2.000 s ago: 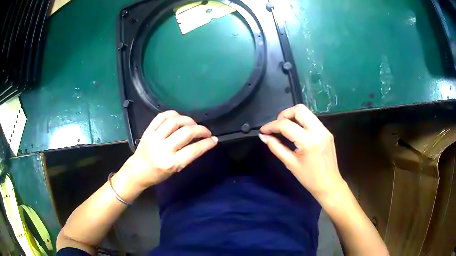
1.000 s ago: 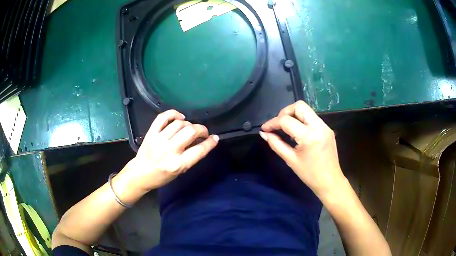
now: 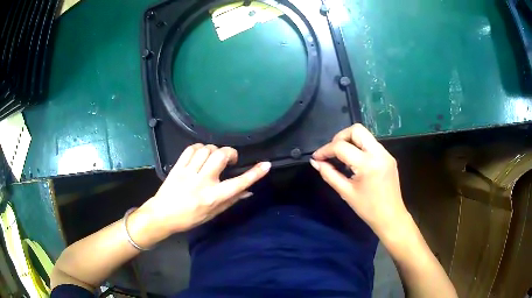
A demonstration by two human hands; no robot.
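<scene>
The square black frame [image 3: 326, 110] with its large round opening overhangs the bench's near edge. A thin black sealing strip [image 3: 289, 163] runs along its near rim between my hands. My left hand [image 3: 189, 192] rests at the near rim, left of centre. One extended fingertip touches the rim, the other fingers are bent over the frame, and another fingertip shows lower down, apart. My right hand [image 3: 364, 177] pinches at the near rim with thumb and forefinger, just right of a round stud. What lies under the fingertips is hidden.
The glossy green bench [image 3: 420, 75] bears a frame stack [image 3: 26, 46] at the far left. A pale dotted backing piece [image 3: 233, 23] shows through the opening. A dark object stands at the right edge. An open cardboard box [image 3: 484, 215] is below the bench at right.
The frame has shifted slightly right and down in view. My left hand's extended fingertip has moved right along the rim, and its fingers have spread. My right hand keeps its pinch.
</scene>
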